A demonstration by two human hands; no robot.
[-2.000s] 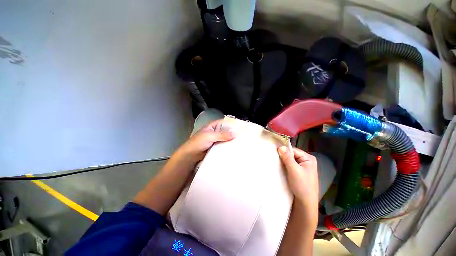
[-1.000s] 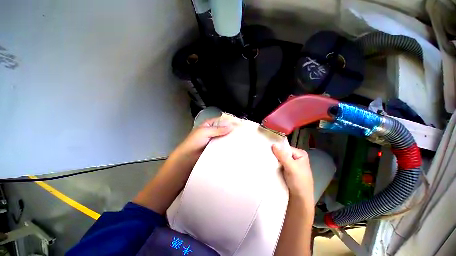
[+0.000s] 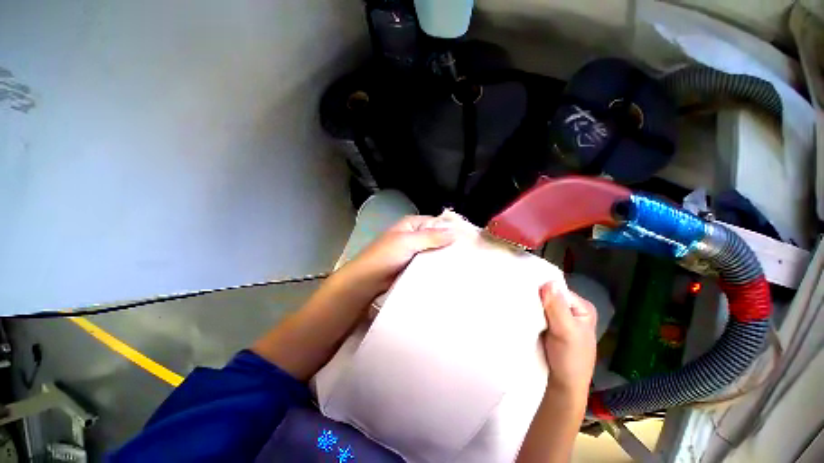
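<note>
A pinkish-white sewn cover [image 3: 443, 335] is spread over my lap, with stitched seam lines across its lower part. My left hand [image 3: 402, 249] pinches its upper left edge. My right hand [image 3: 567, 330] grips its upper right edge, thumb on top. The red trimmer head [image 3: 560, 210] has its mouth at the cover's top edge, between my hands; the cover's edge lies right at the mouth. The blue wrapped trimmer neck [image 3: 664, 226] is behind it. The fingers under the cover are hidden.
A ribbed grey hose [image 3: 736, 353] with red bands curves down at right. Black bags [image 3: 461, 118] lie behind the trimmer. A green box [image 3: 652, 316] with a red light is below the neck. A white panel [image 3: 163, 154] stands at left.
The cover's top edge has shifted so the trimmer mouth now meets it nearer my left hand. My right hand is farther right and lower from the mouth. Both hands keep their hold.
</note>
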